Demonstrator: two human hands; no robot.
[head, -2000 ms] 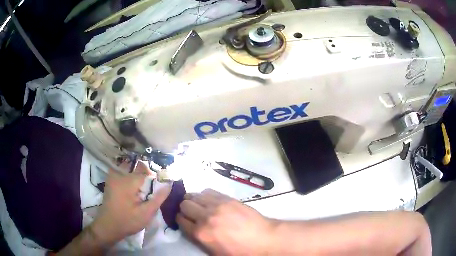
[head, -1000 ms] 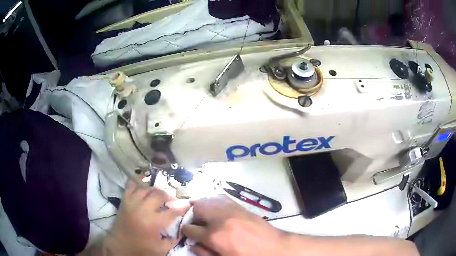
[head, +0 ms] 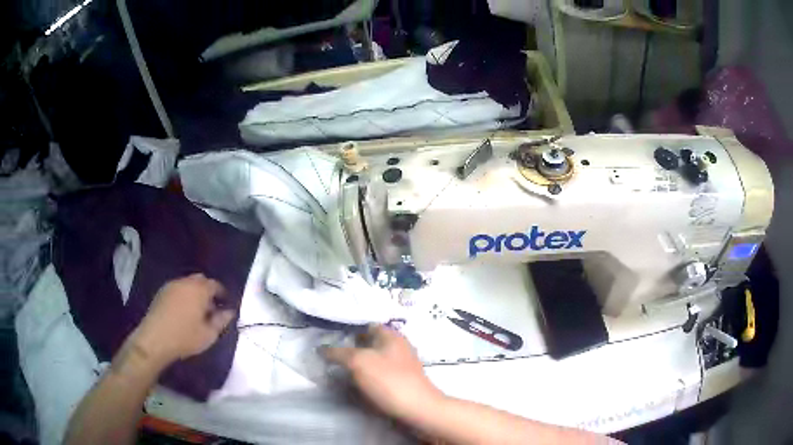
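The dark purple fabric (head: 165, 252) lies left of the machine, with an oval opening showing white. White quilted lining (head: 274, 356) spreads from it to the needle area and the front. My left hand (head: 184, 317) is on the purple fabric near its right edge, fingers curled. Whether it grips the cloth does not show. My right hand (head: 383, 369) is over the lining, in front of the needle area, slightly blurred. Its fingers point left, and its hold on the cloth is unclear. The presser foot area (head: 400, 278) is brightly lit and partly washed out.
The cream sewing machine (head: 609, 191) stands behind the hands. Black thread snips (head: 487, 329) and a black flat rectangle (head: 567, 308) lie on its white bed. White and purple cut pieces (head: 383, 109) lie behind it. A yellow-handled tool (head: 749, 315) is at far right.
The view has shifted, showing more behind and left of the machine. My hands have come apart: the left moved from the needle area onto the purple fabric, the right stayed over the lining.
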